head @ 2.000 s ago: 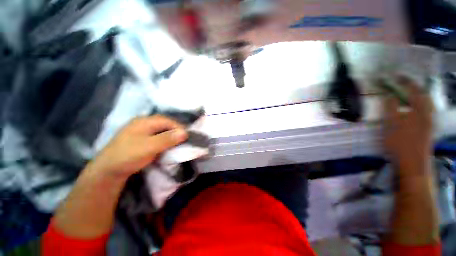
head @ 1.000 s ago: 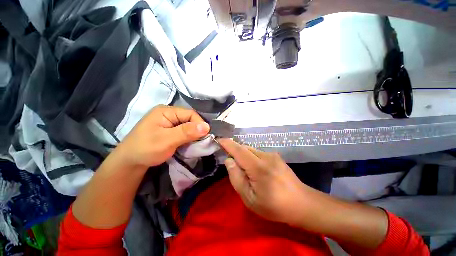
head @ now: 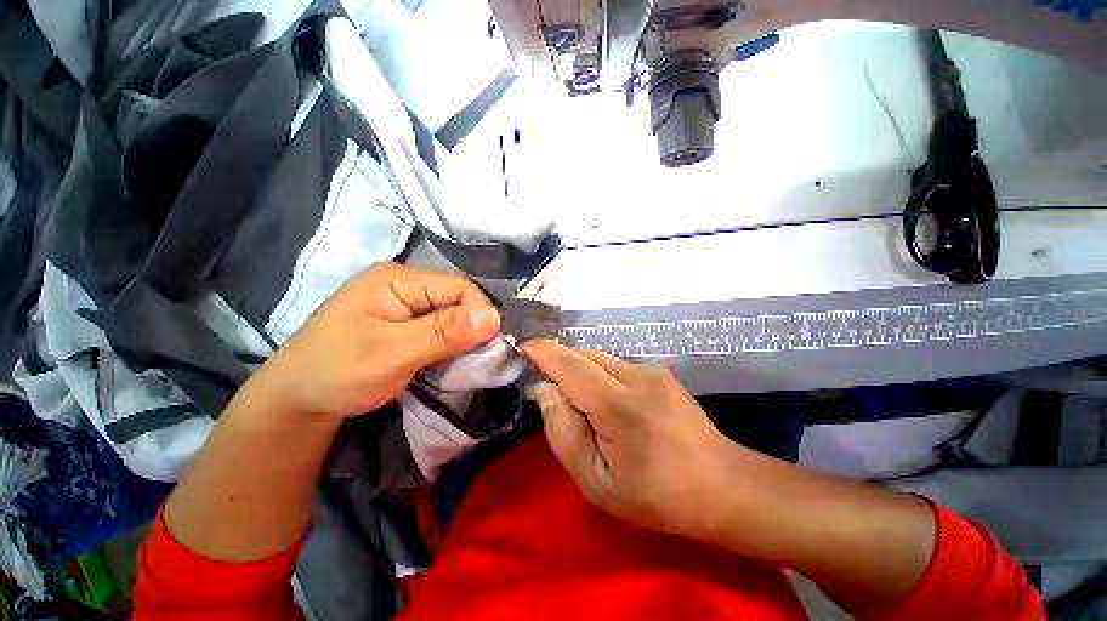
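Note:
My left hand (head: 395,334) pinches the edge of a white and dark grey cloth (head: 467,370) between thumb and finger, at the table's front edge left of centre. My right hand (head: 625,425) is beside it, its fingertips meeting the cloth edge. A tiny thin pale tool tip shows at the right fingertips; the rest of it is hidden in the hand, and I cannot tell what it is. Dark grey and white garment panels (head: 225,218) lie heaped at the left, joined to the held part.
The sewing machine head (head: 777,18) hangs at the top, with a grey cylindrical attachment (head: 683,115) below it. Black-handled scissors (head: 959,218) lie at the right. A ruler strip (head: 826,330) runs along the table's front edge. More fabric (head: 1008,497) lies below at right.
My right hand has come from the far right of the table to the cloth edge at my left hand. Over the last second both hands have hardly moved; the view shifted slightly.

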